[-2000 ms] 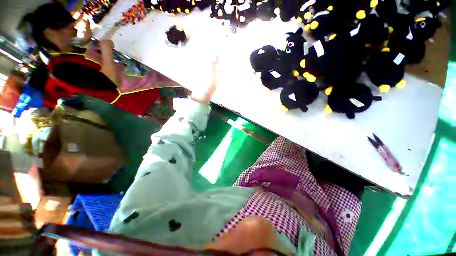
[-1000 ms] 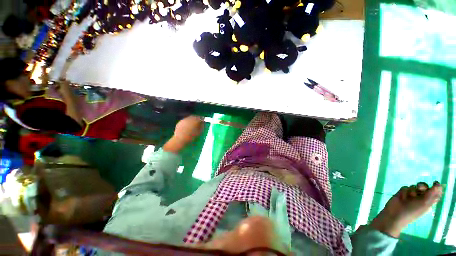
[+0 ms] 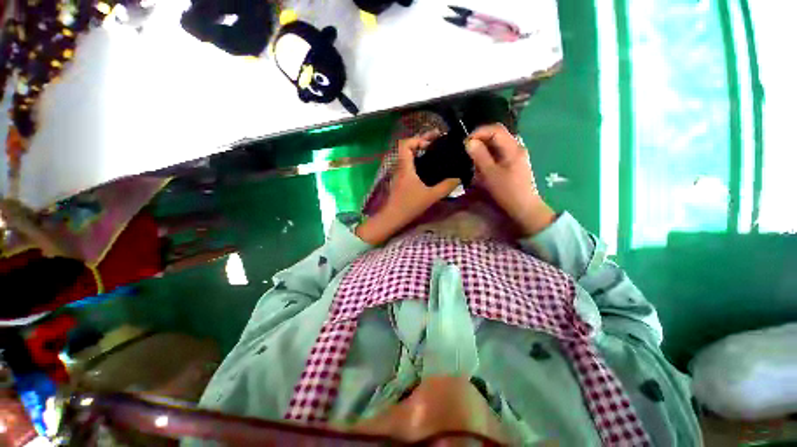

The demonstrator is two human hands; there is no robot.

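Observation:
A black plush toy (image 3: 444, 161) is held over my lap, just off the table's front edge; mostly its black back shows. My left hand (image 3: 409, 179) grips it from the left side. My right hand (image 3: 502, 161) is at its right side, fingertips pinching a thin bright needle (image 3: 465, 127) that points up. Any thread is too fine to see. One plush penguin (image 3: 309, 63) with a white belly and yellow beak lies on the white table (image 3: 192, 113) near its edge.
Pink-handled thread snips (image 3: 486, 24) lie near the table's right corner. Another black plush (image 3: 229, 24) lies behind the penguin. A dense heap of toys (image 3: 44, 52) is at the far left. Part of another person in red (image 3: 131, 240) is at left. A white sack (image 3: 751, 371) is at lower right.
Both hands have come together over the lap, now with a black plush and a needle; before, they were apart. The view has shifted, and a penguin now lies at the table's edge.

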